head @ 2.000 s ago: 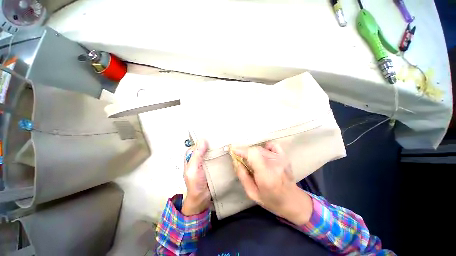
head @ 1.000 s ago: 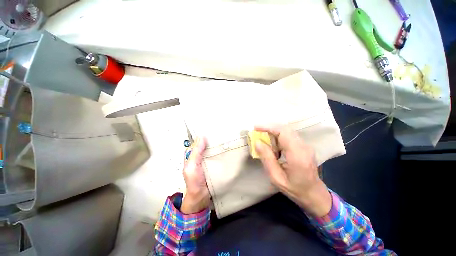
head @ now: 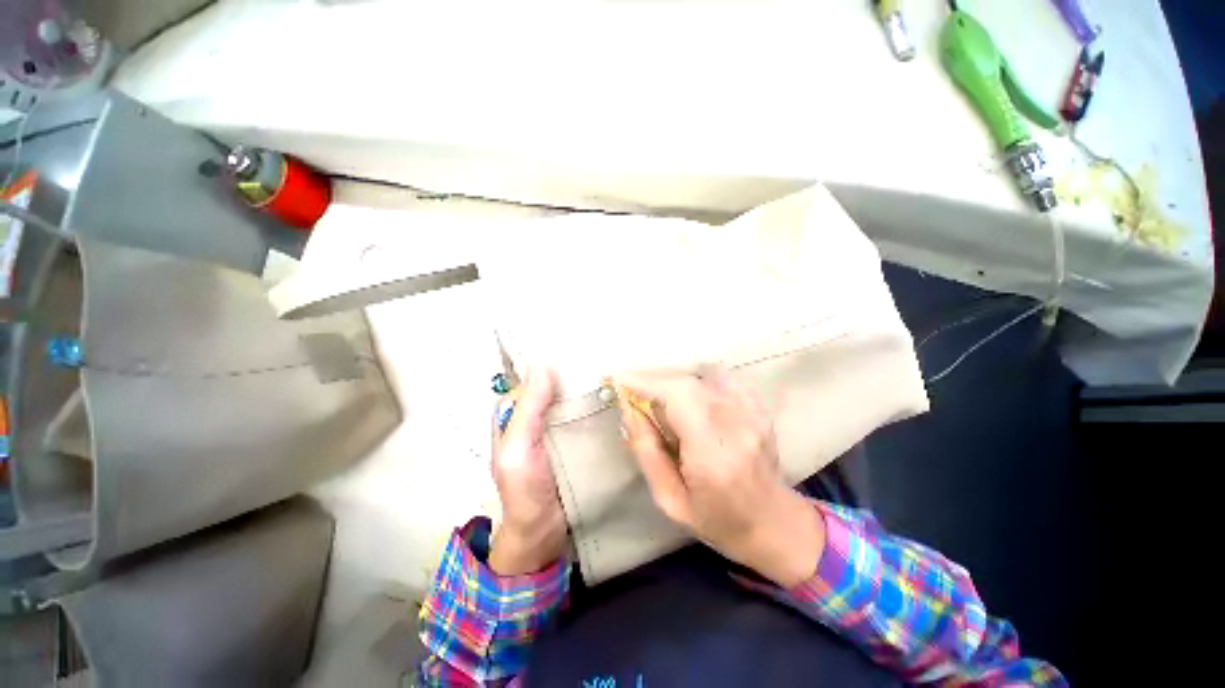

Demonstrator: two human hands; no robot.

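Note:
A beige tote bag (head: 793,289) lies over the table edge and my lap, pale in the glare. A stitched seam (head: 793,348) crosses its body. My left hand (head: 525,464) grips the bag's edge near small blue spots (head: 503,383). My right hand (head: 719,457) holds a small yellow-tan eraser block (head: 641,405) in its fingertips against the seam band, beside a small round pale spot (head: 606,395). The fingers cover most of the block. A strap loop (head: 383,289) lies to the upper left.
More beige bags (head: 215,403) stand at left. A red can (head: 298,192) sits by a grey box (head: 161,182), with a small fan (head: 51,43) behind. A green-handled tool (head: 987,81), a small red-and-dark tube (head: 1083,83) and a purple piece (head: 1075,19) lie upper right, near yellowish crumbs (head: 1139,215).
My right hand has moved left along the seam with the block, back towards my left hand, after being further right one second ago. My left hand stays about where it was.

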